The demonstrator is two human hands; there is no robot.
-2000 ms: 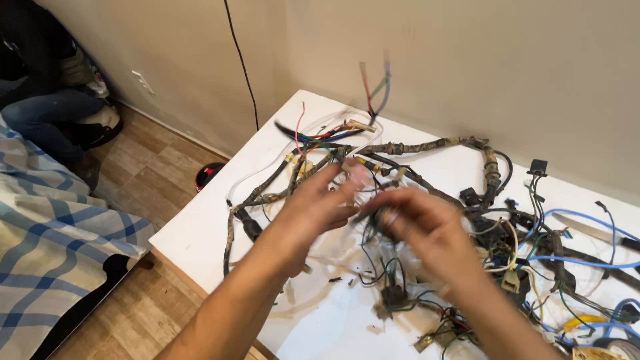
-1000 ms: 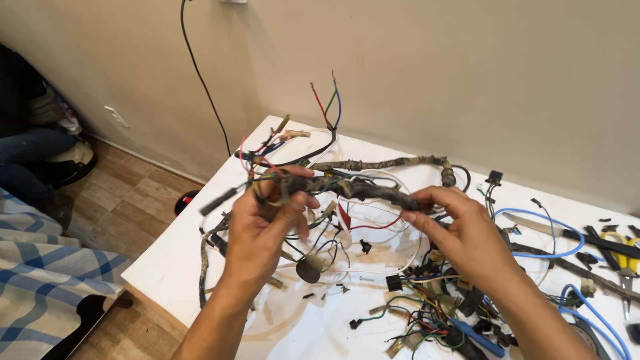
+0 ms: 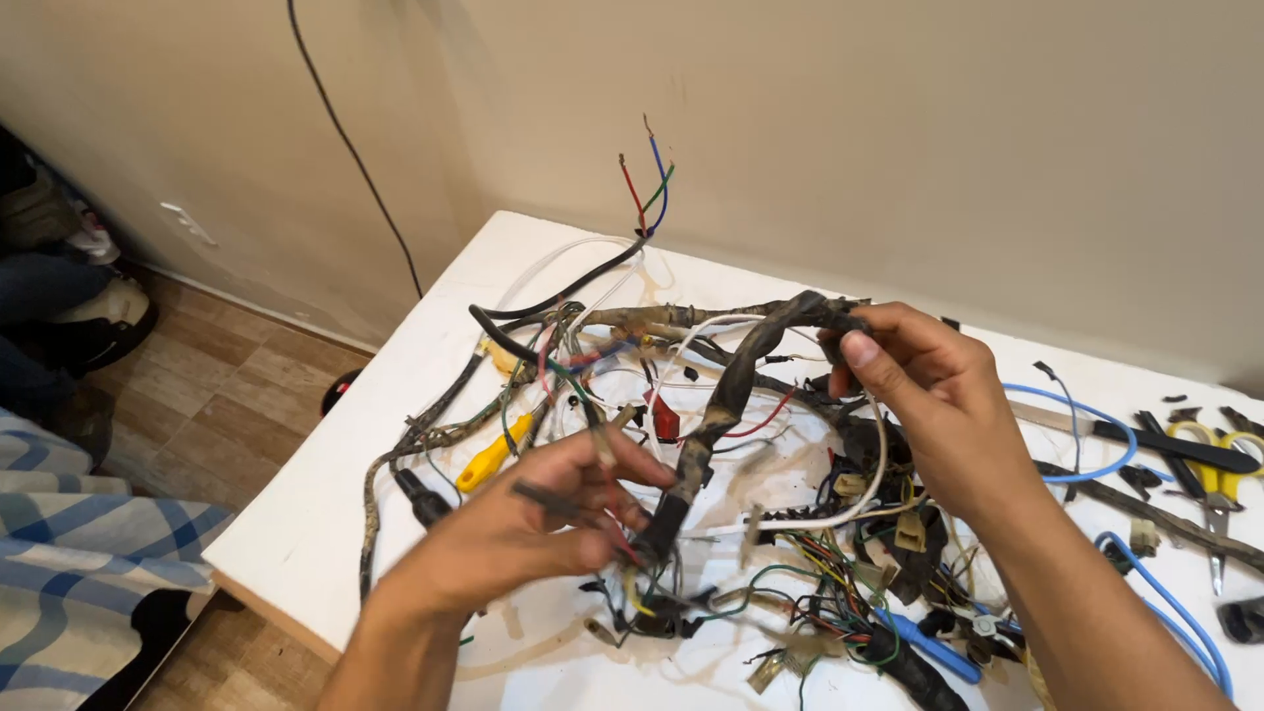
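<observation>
A black-taped wiring harness branch [image 3: 736, 390] runs slantwise between my hands, above a white tabletop [image 3: 449, 346]. My right hand [image 3: 913, 390] pinches its upper end between thumb and fingers. At the lower end, my left hand [image 3: 563, 504] is blurred, with its fingers around loose wires beside the taped part; its exact hold is hard to tell. Behind lies more harness [image 3: 671, 316], with a black cable whose red, blue and green wire ends [image 3: 647, 197] stick up. A red connector [image 3: 664, 417] shows between the hands. Below them, many thin wires and connectors [image 3: 839, 592] lie tangled.
A yellow-handled tool [image 3: 497, 454] lies left of the hands. At right are a knife with a black handle [image 3: 1175, 444], yellow-handled scissors [image 3: 1220, 474] and blue cable [image 3: 1165, 592]. A wall [image 3: 889, 148] borders the table's back. A person's legs and shoe [image 3: 109, 316] show at far left.
The taped branch was held nearly level one second ago and now slants down toward my left hand. My right hand has moved up along with its end. The view has shifted closer.
</observation>
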